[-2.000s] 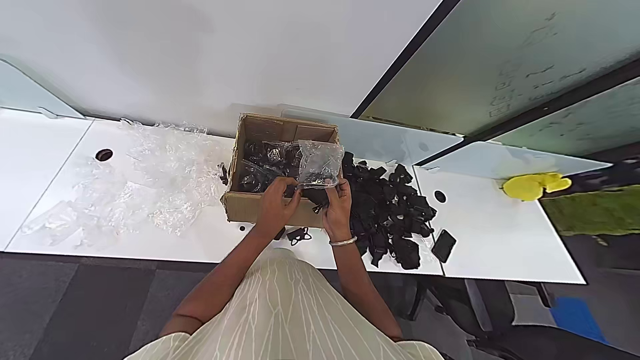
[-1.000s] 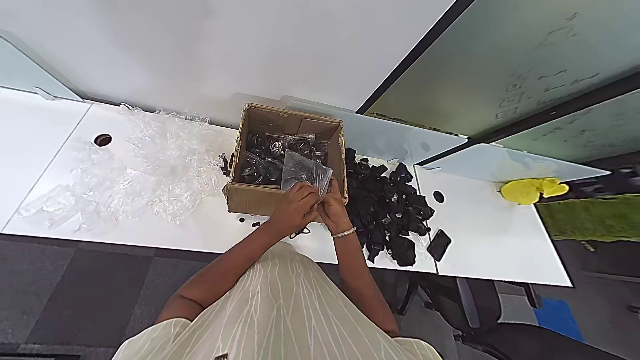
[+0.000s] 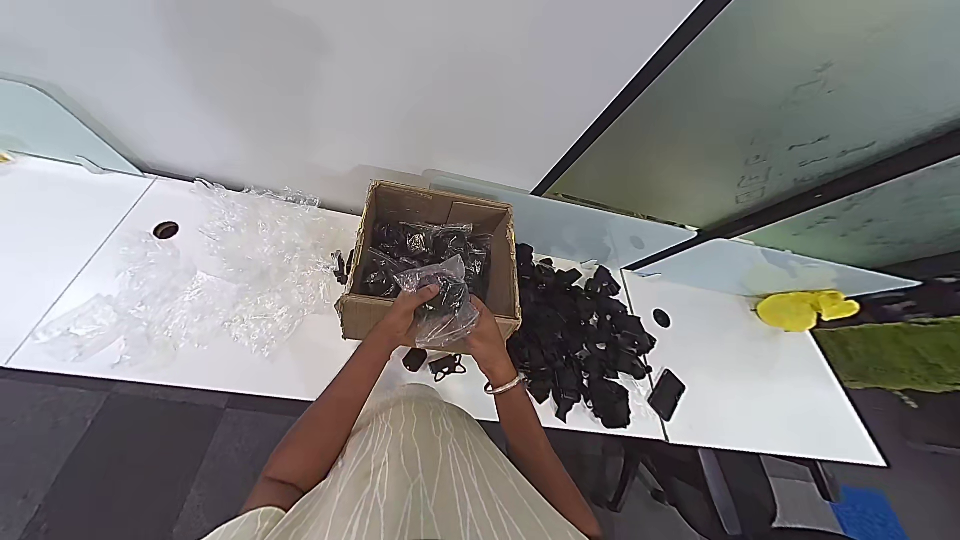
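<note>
A clear plastic bag with a dark item inside is held between both hands, over the front edge of an open cardboard box. My left hand grips the bag's left side, thumb on top. On the bag's right side, my right hand holds it, with fingers partly hidden. Several bagged black items lie inside the box. Right of the box spreads a heap of black items, too jumbled to name exactly. Two small black pieces lie in front of the box.
Crumpled clear plastic bags cover the white desk left of the box. A black smartphone lies right of the black heap. Farther right is a yellow cloth-like item. Low glass partitions stand along the desk's back edge.
The hands held the bag's upper part close together a second ago; now they are apart, one on each side of it, and a dark item shows plainly inside.
</note>
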